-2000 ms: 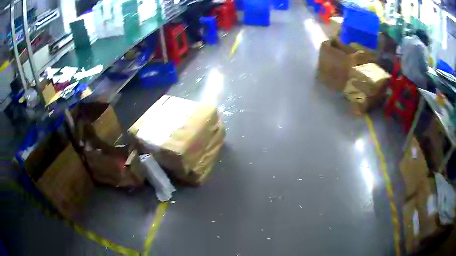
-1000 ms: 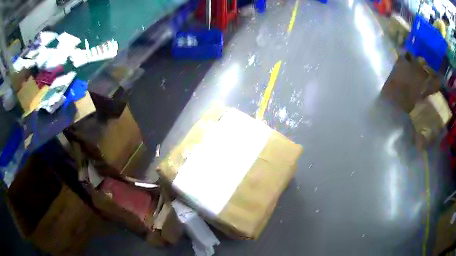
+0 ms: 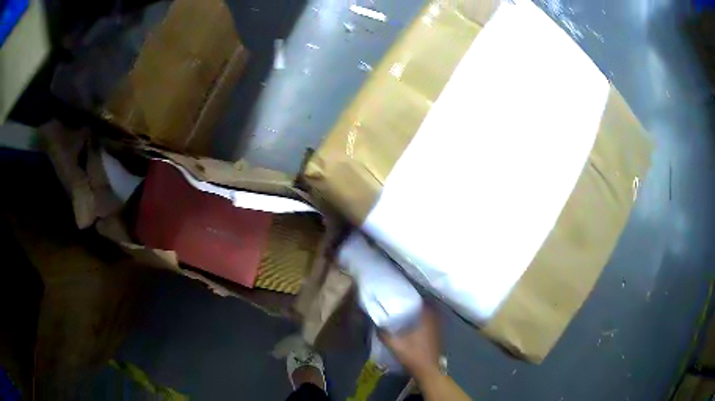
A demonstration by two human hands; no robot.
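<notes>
My right hand, blurred, reaches up from the bottom edge and grips the lower part of a crumpled white sheet. The sheet lies between an open torn carton and a large tan wrapped bundle. The bundle has a broad white band on top. Flat red pieces and a row of tan edges show inside the torn carton. My fingertips are partly hidden by blur. My left hand is not in view.
Another brown carton stands at the upper left. A dark brown carton surface is at the lower left. A shoe and yellow floor tape are at the bottom. White scraps lie on the grey floor.
The view has moved closer and tilted down over the torn carton and wrapped bundle. The bench and blue tote have left the picture. My right hand has come in and taken hold of the white sheet.
</notes>
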